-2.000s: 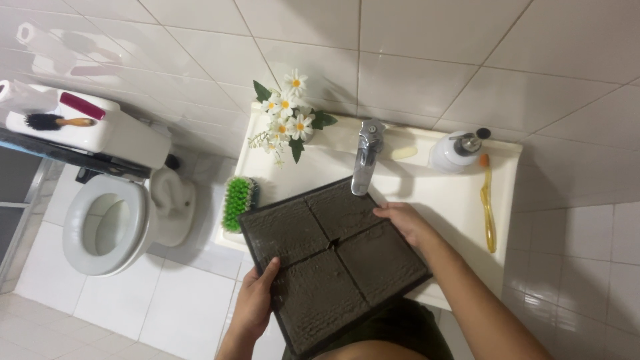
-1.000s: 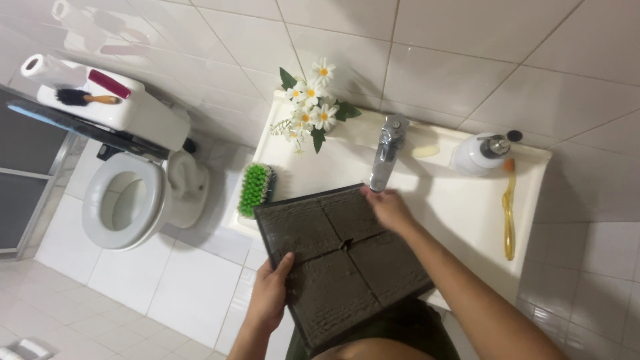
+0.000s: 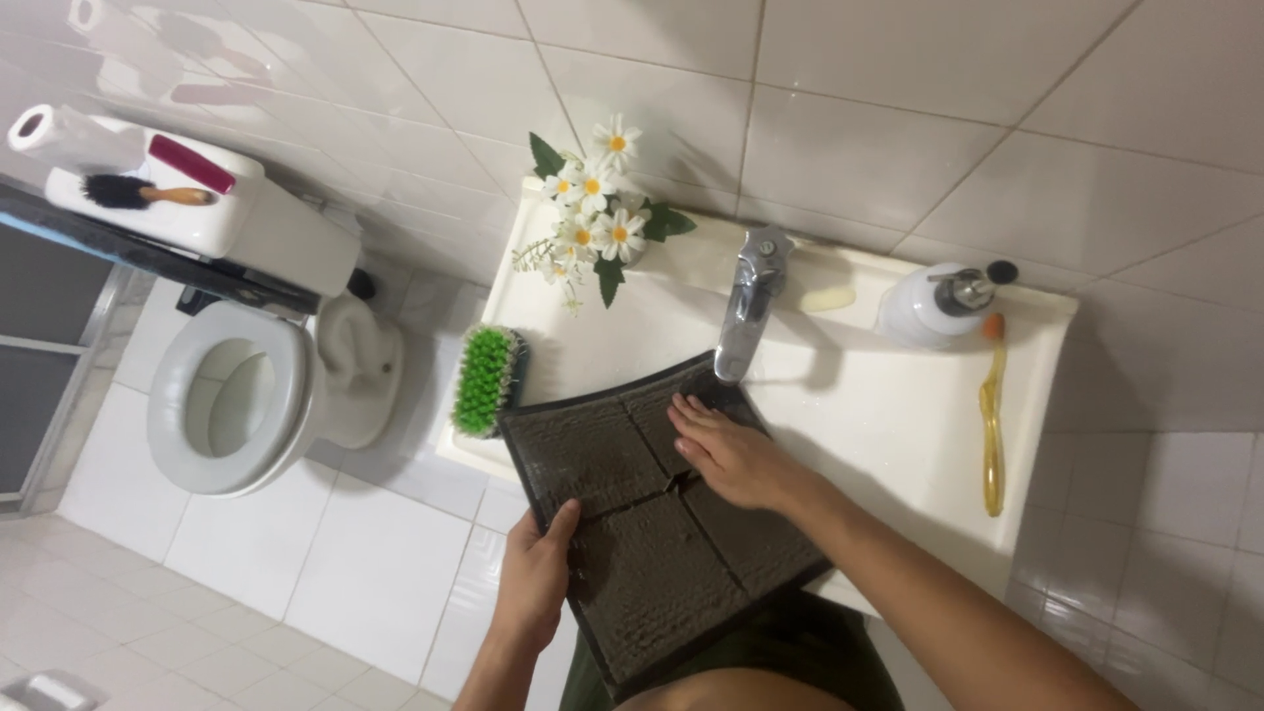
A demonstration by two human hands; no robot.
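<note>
A dark square panel, split into four textured sections with a small hole at its centre (image 3: 632, 553), is tilted over the front of the white sink (image 3: 889, 444). My left hand (image 3: 538, 568) grips its left edge, thumb on top. My right hand (image 3: 726, 449) lies on the upper right section, fingers extended and flat on the surface. The panel's upper corner is under the spout of the chrome faucet (image 3: 750, 296), and that part looks wet. A green-bristled scrub brush (image 3: 486, 380) rests bristles up at the sink's left edge.
White artificial daisies (image 3: 597, 212), a bar of soap (image 3: 827, 298), a soap dispenser (image 3: 933, 304) and a yellow toothbrush (image 3: 991, 425) stand or lie on the sink. At left is a toilet (image 3: 232, 395); its tank holds a hairbrush (image 3: 148, 192), a magenta comb (image 3: 192, 164) and a paper roll (image 3: 74, 138).
My right hand has gone from the panel's upper right edge onto its face. The panel's upper corner has come under the faucet spout. My left hand keeps its hold on the left edge.
</note>
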